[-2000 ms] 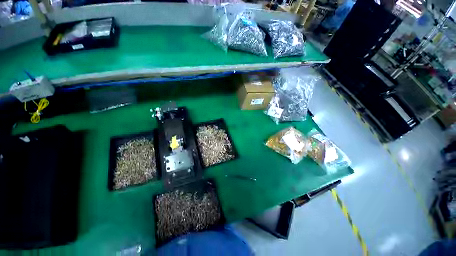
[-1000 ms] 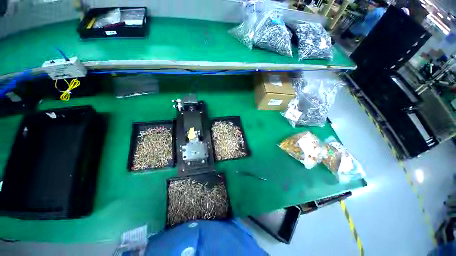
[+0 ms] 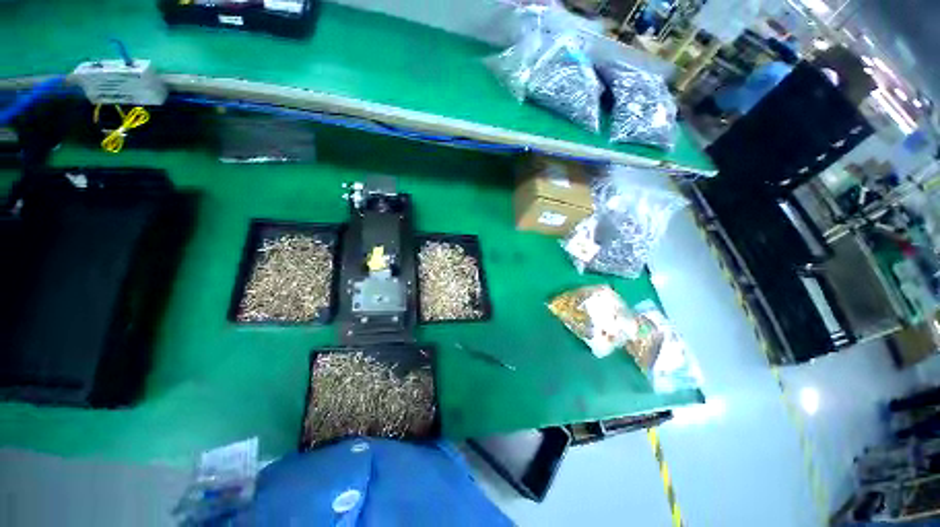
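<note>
Neither of my hands shows in the head view. Nearest my blue smock is the front tray, shallow and black, heaped with small brownish metal parts. Behind it stands the black bench fixture, with a silver metal plate and a small yellowish piece above the plate. A left tray and a right tray flank the fixture, both holding paler heaps of small parts. A thin dark stick-like tool lies on the green mat right of the front tray.
A large black bin stands at far left. Bags of yellowish-brown parts lie at the right edge. A cardboard box and a grey-parts bag stand behind. A raised green shelf crosses above, with a white box and yellow cable.
The camera view has shifted and tilted, and more of the blue smock shows at the bottom. The trays, fixture and tool appear unmoved on the bench.
</note>
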